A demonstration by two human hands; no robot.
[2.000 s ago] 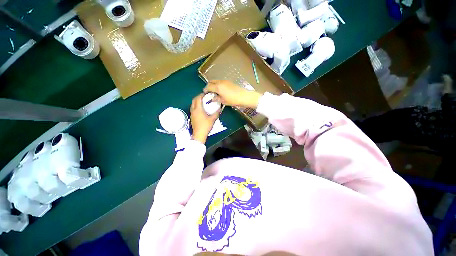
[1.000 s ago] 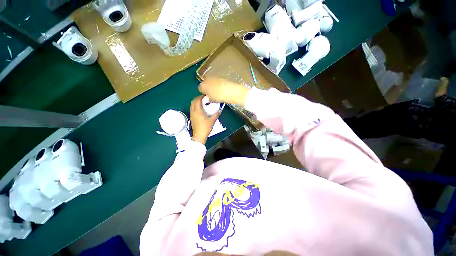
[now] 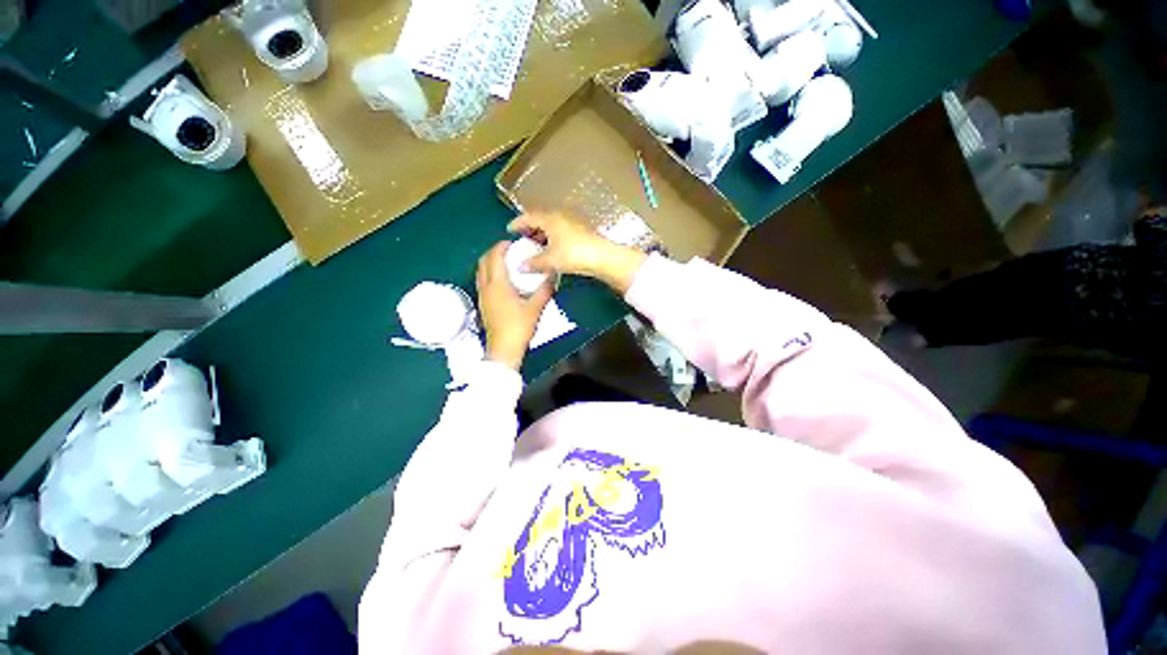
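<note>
A white camera head (image 3: 523, 265) is held above the green bench close to the bench's front edge. My left hand (image 3: 507, 307) is wrapped around its left and lower side. My right hand (image 3: 563, 243) has its fingers on the top and right side of the head. Any small part between the right fingers is too small to tell. A flat white base piece (image 3: 553, 325) shows below the hands. A second white camera unit (image 3: 435, 315) lies just left of my left hand. The open cardboard tray (image 3: 625, 166) is beyond my right hand, with a thin teal stick (image 3: 648, 182) inside.
A row of white cameras (image 3: 141, 448) stands at left. More cameras (image 3: 730, 77) are heaped at upper right. Flat cardboard (image 3: 371, 154) bears a printed sheet (image 3: 467, 39) and a curled clear strip (image 3: 454, 109). White parts (image 3: 668, 365) lie below the bench edge. A person's dark sleeve (image 3: 1037, 297) is at right.
My right hand has moved from above the head back down onto its top and right side. My left hand still holds the head. The dark sleeve at right reaches further into view.
</note>
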